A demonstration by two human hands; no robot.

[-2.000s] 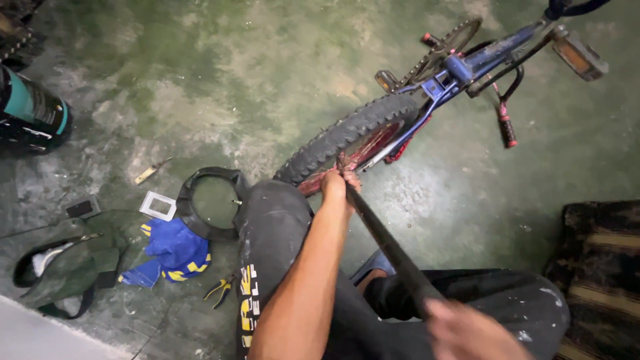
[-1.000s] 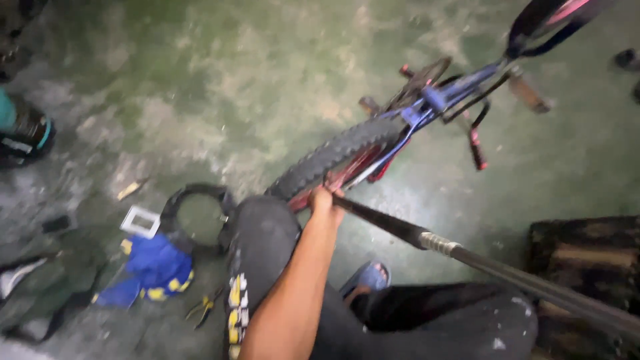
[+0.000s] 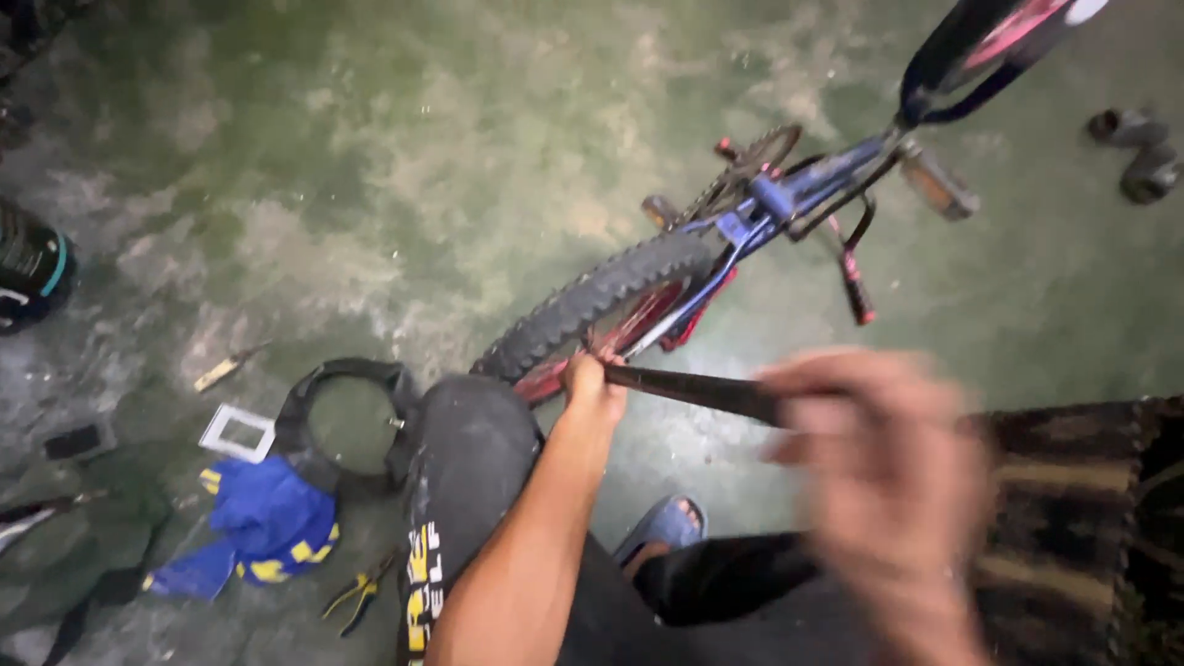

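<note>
My left hand point(image 3: 592, 384) is closed round the near end of a long dark tube-like tool point(image 3: 694, 388), beside the spokes of a bicycle wheel with a knobby black tire point(image 3: 601, 296) and red rim. My right hand point(image 3: 879, 462), blurred by motion, is at the tool's other end, with its fingers curled round it; its exact hold is blurred. The blue bicycle frame point(image 3: 768, 208) lies on the floor, stretching toward the upper right. My knee point(image 3: 476, 425) is against or close to the tire's lower end.
Left of my knee lie a black ring-shaped item point(image 3: 301, 407), a white rectangular frame point(image 3: 217, 435), blue and yellow cloth point(image 3: 268, 509), yellow-handled pliers point(image 3: 356, 592) and a small light-handled tool point(image 3: 217, 374). A dark container point(image 3: 32, 268) stands at far left. Dark patterned fabric point(image 3: 1054, 527) is at right.
My right hand, out of view one second ago, is back in view at the tool. The long shaft with a shiny collar seen then no longer shows. My left hand stays by the wheel.
</note>
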